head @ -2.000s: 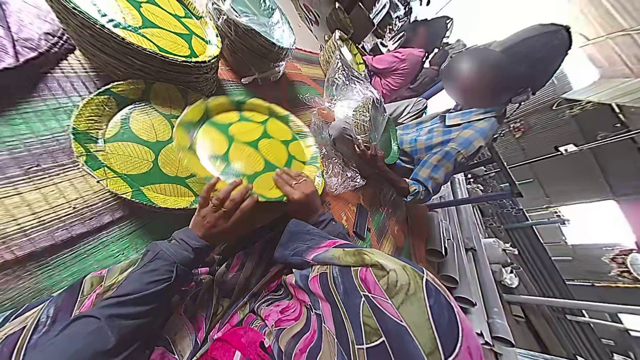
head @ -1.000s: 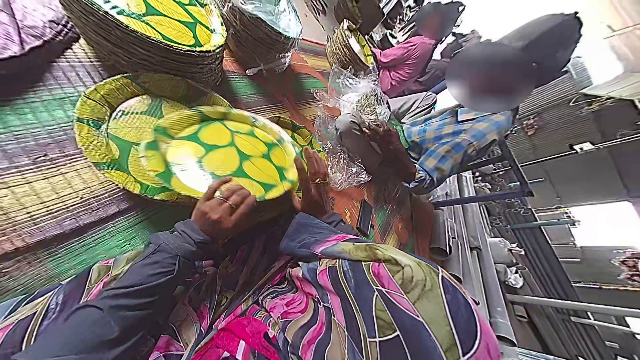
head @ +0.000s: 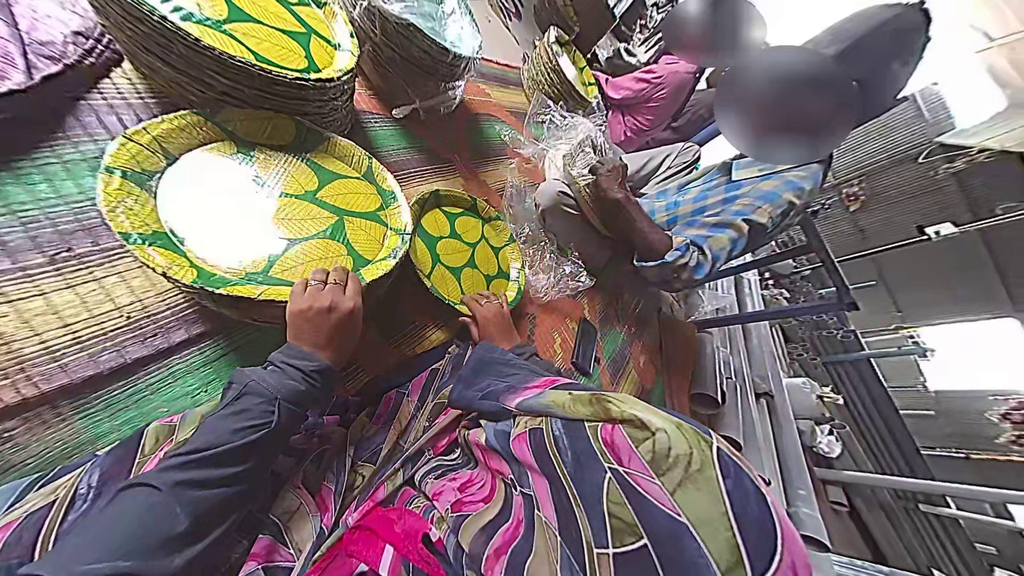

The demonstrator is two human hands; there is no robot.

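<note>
A large round plate with a green and yellow leaf print (head: 320, 216) lies on top of a low stack on the mat, with strong glare on its left half. My left hand (head: 324, 316) has its fingers curled over the near rim of this plate; the thumb is hidden. Just right of it, a smaller plate with the same print (head: 468, 252) tops another stack. My right hand (head: 490, 320) grips its near rim, fingers on top.
Beyond stands a tall stack of leaf-print plates (head: 240, 84), beside a plastic-wrapped stack (head: 420, 60). A person in a checked shirt (head: 720, 216) holds plates in clear plastic at right. A dark phone-like object (head: 585, 347) lies on the striped mat (head: 88, 320). Metal pipes (head: 768, 400) lie further right.
The plate that both hands held tilted above the large stack is no longer raised. My right hand has moved to the smaller plate, which now shows fully, and my left hand rests at the large plate's rim.
</note>
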